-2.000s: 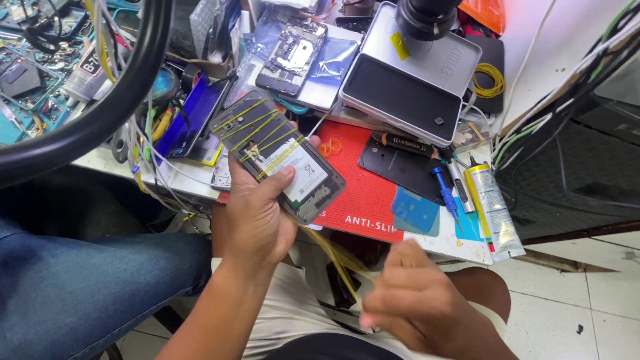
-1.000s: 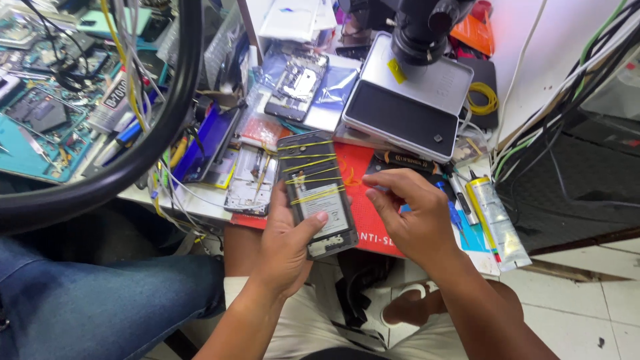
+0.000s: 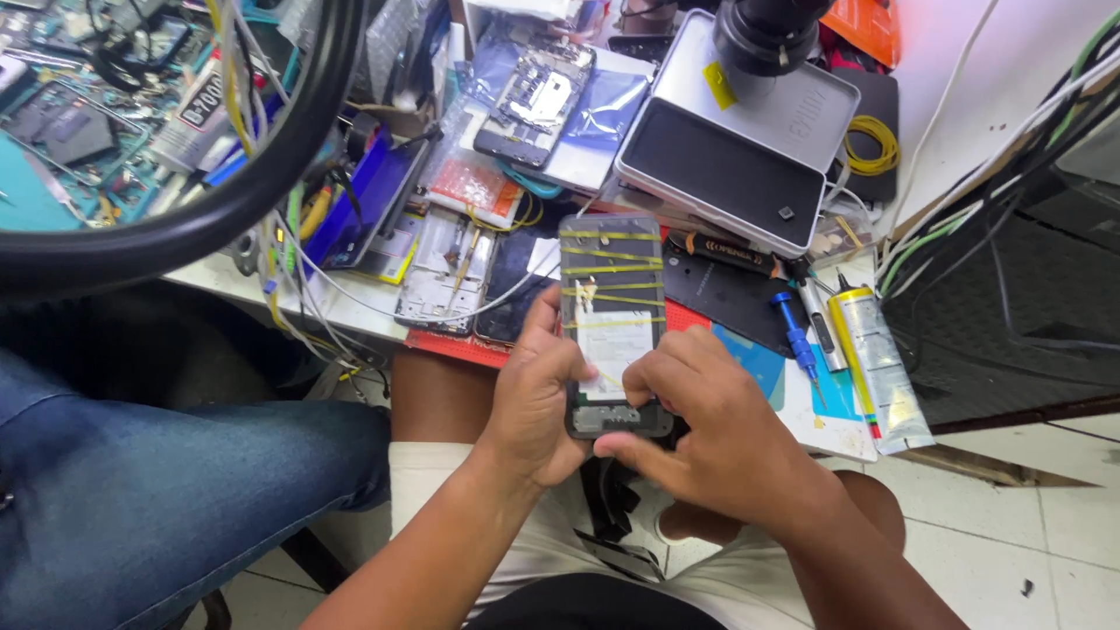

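An opened smartphone (image 3: 612,341) stands almost upright in view, its battery (image 3: 612,337) showing, with several yellow rubber bands (image 3: 612,271) wound across its upper part. My left hand (image 3: 538,394) holds it by the left side, the thumb on the battery. Over the phone's lower right part is my right hand (image 3: 700,411), its fingers curled at the battery and its thumb near the bottom edge. A thin yellow strand seems to run between the thumb of my left hand and the fingers of my right; its ends are hidden.
Behind the phone, a red mat (image 3: 455,346) carries phone parts. At the right lie a blue screwdriver (image 3: 796,337) and an adhesive tube (image 3: 875,367). A metal case (image 3: 744,131) sits under a black microscope (image 3: 770,35). A black ring (image 3: 175,223) crosses the upper left; a person's jeans-clad leg (image 3: 175,490) is below it.
My right hand has come from low on the right, away from the phone, to the phone's lower part. The phone, tilted before, is now nearly straight.
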